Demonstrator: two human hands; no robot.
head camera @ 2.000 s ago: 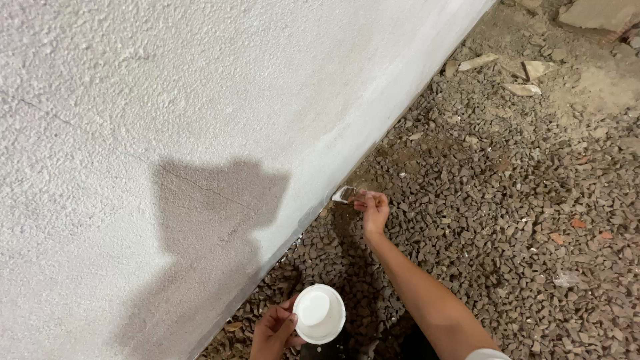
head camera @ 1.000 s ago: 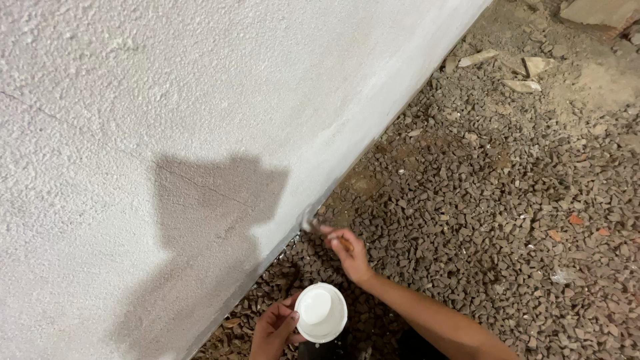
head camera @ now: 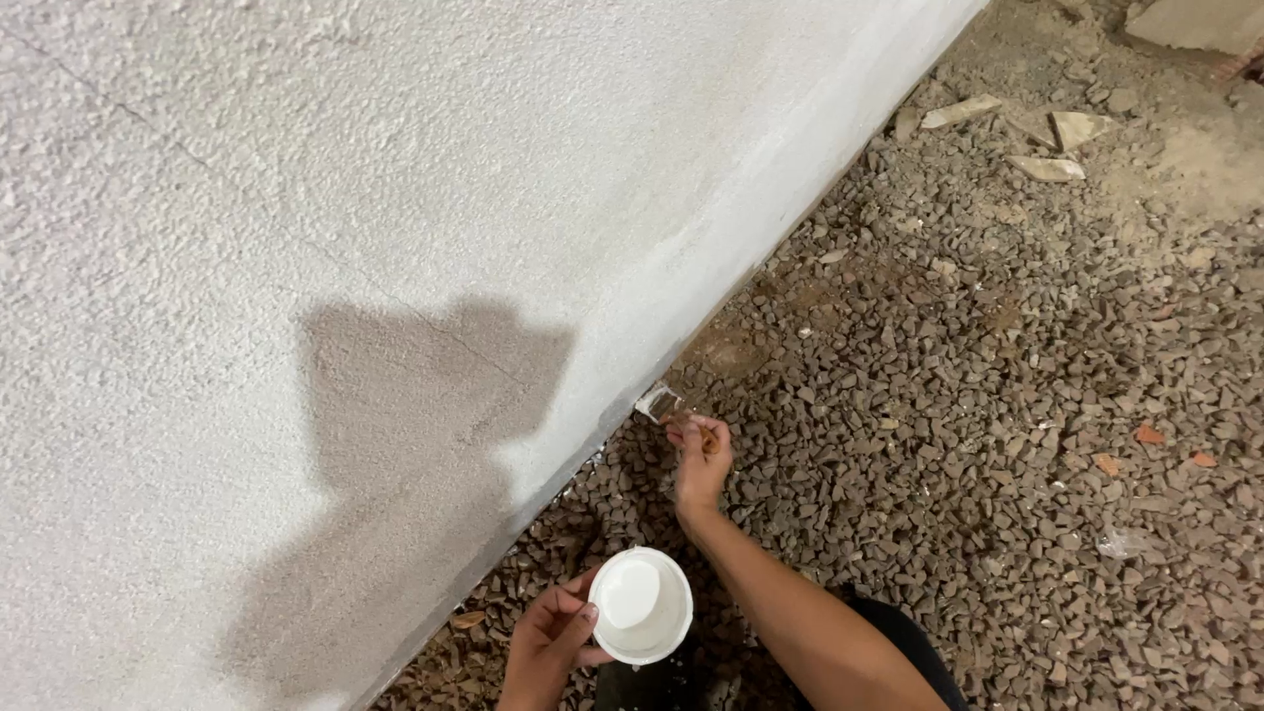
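Note:
My right hand (head camera: 702, 459) grips the wooden handle of a paintbrush (head camera: 660, 403), whose bristles are coated white and touch the foot of a rough white plastered wall (head camera: 415, 178) where it meets the gravel. Below and to the left, my left hand (head camera: 555, 632) holds a round white plastic tub (head camera: 669, 632) by its rim, with white paint (head camera: 630, 594) inside. A darker grey strip runs along the wall's bottom edge beside the brush.
Crushed stone gravel (head camera: 948, 415) covers the ground right of the wall. Broken tile-like pieces (head camera: 1047, 168) lie at the upper right near a larger slab (head camera: 1195, 22). Small orange fragments (head camera: 1148, 434) sit among the stones. A shadow falls on the wall.
My right hand with the brush first moved down and left along the wall's foot, then back up and right a little. My left hand and the tub have stayed nearly in place.

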